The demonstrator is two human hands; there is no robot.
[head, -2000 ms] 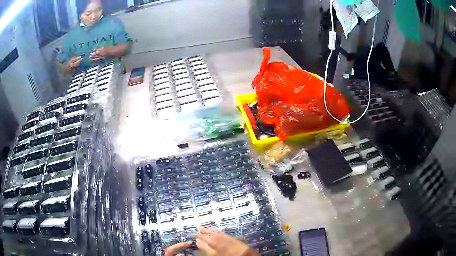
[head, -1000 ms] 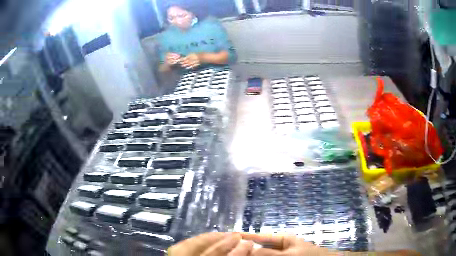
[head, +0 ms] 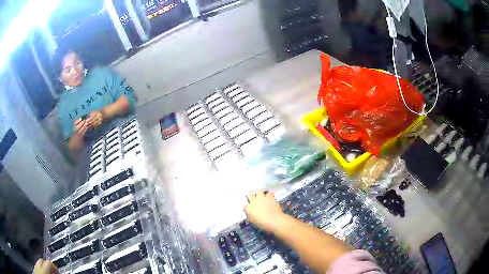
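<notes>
My right hand [head: 264, 210] reaches to the back left corner of the flat tray of small dark parts [head: 335, 211]. Tiny dark spots show at its fingertips; whether it grips a small black part is unclear. My left hand [head: 45, 266] is at the lower left edge, mostly cut off, beside the clear blister tray of black-and-white units [head: 122, 231]. What it holds is hidden. A few dark parts [head: 231, 247] lie in the near left columns of the parts tray.
White-faced units [head: 234, 124] and a phone [head: 169, 126] lie farther back. Green-tinted film [head: 295, 160] lies behind the parts tray. At right are a yellow bin [head: 348, 162] with a red bag [head: 370, 107], loose black parts [head: 391, 202], a black box [head: 425, 163] and another phone [head: 438, 254]. A person [head: 94, 101] sits opposite.
My hands were together around a small white piece; now they are far apart. My right hand has moved forward to the tray's back corner, my left to the far left. The view has turned and tilted.
</notes>
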